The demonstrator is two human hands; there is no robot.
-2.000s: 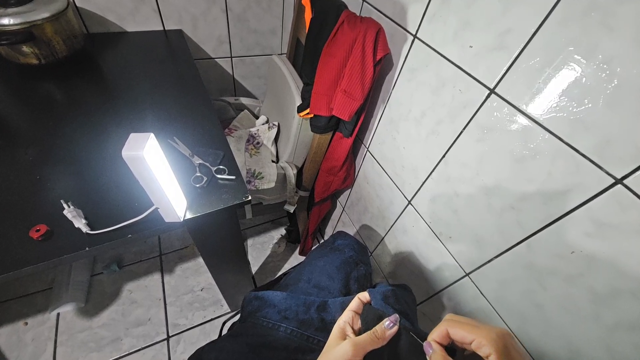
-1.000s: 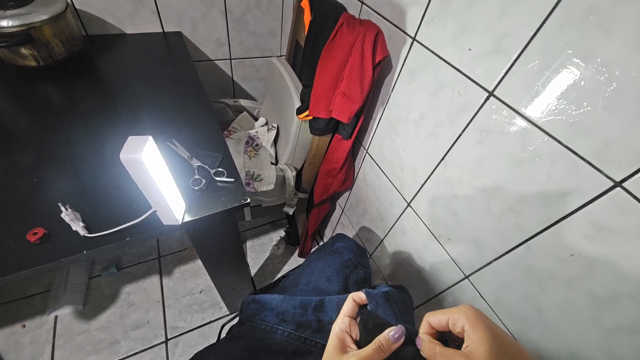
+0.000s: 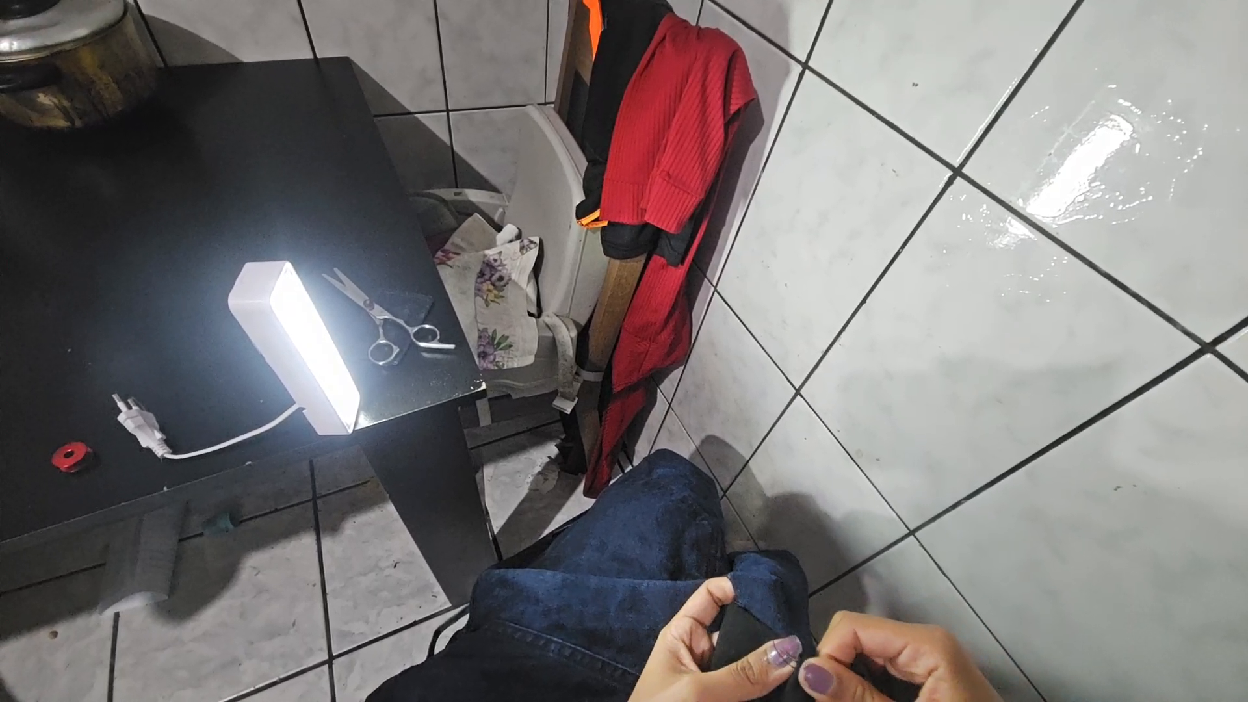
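At the bottom of the head view, my left hand (image 3: 717, 648) pinches a piece of dark fabric (image 3: 738, 636) between thumb and fingers. Close at its right, my right hand (image 3: 892, 658) has thumb and forefinger pressed together at the fabric's edge; whether a needle or thread is between them cannot be seen. Both hands are above my lap in dark blue trousers (image 3: 624, 546). Metal scissors (image 3: 385, 317) lie on the black table (image 3: 195, 195), beside a lit white lamp (image 3: 297, 346). A small red spool (image 3: 71, 456) lies near the table's front edge.
The lamp's cord ends in a white plug (image 3: 141, 426). A metal pot (image 3: 73, 63) stands at the back left. Beyond the table, a light plastic chair (image 3: 556, 205) holds floral cloth (image 3: 502, 292). A red ribbed garment (image 3: 673, 127) hangs by the tiled wall (image 3: 877, 322) at right.
Two seconds ago a thin needle-like thing showed between my hands; now it cannot be made out. My right hand has shifted slightly, and my left hand keeps its hold on the fabric.
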